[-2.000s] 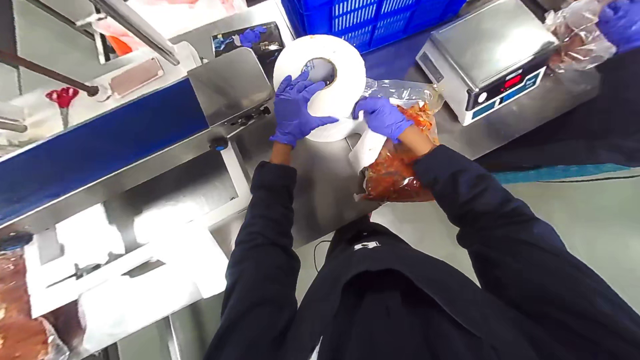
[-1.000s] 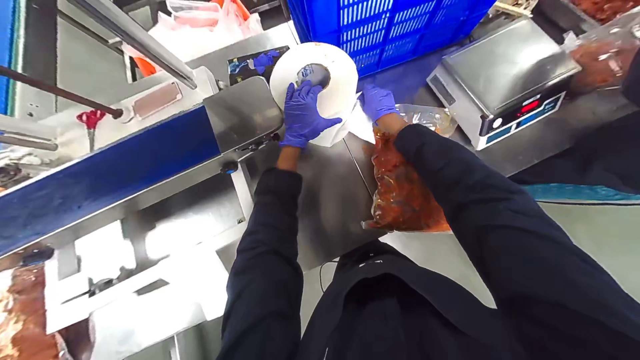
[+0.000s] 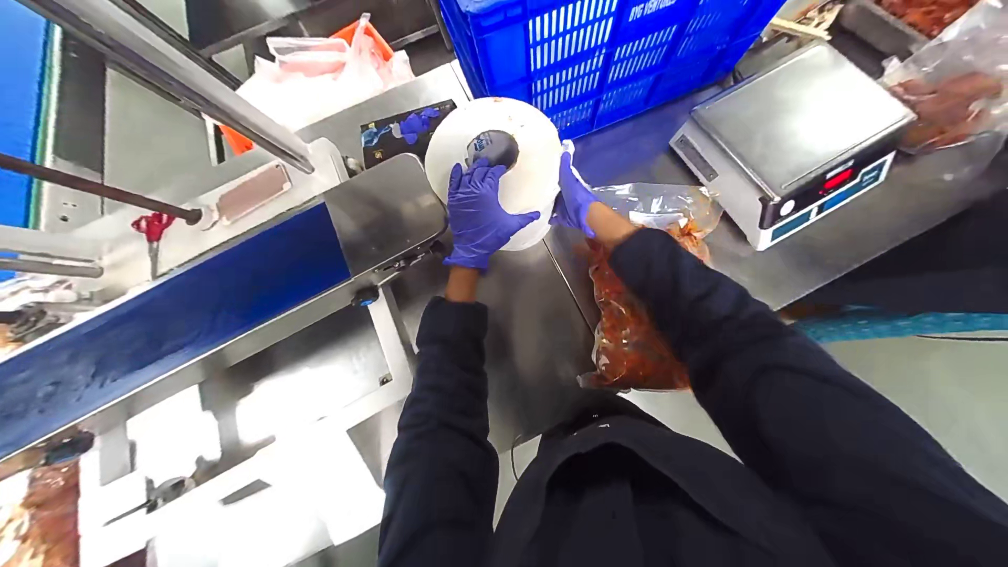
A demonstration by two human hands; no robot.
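Observation:
A large white roll, perhaps of labels, lies on the steel table with a dark round piece at its centre. My left hand, in a purple glove, rests on the roll with fingers spread, fingertips at the dark centre. At the roll's right edge is my right hand, also gloved, its fingers at a bit of white material; whether they grip it is hard to see. Below my right forearm lies a clear plastic bag of reddish-orange food, partly hidden by the sleeve.
Behind the roll stands a blue plastic crate. A digital scale is at the right, with another bag of food beyond it. A blue conveyor belt runs along the left, red-handled scissors beside it.
The white strip that hung from my right hand between the roll and the bag is no longer seen hanging there. My left hand stays on the roll, my right hand at its edge.

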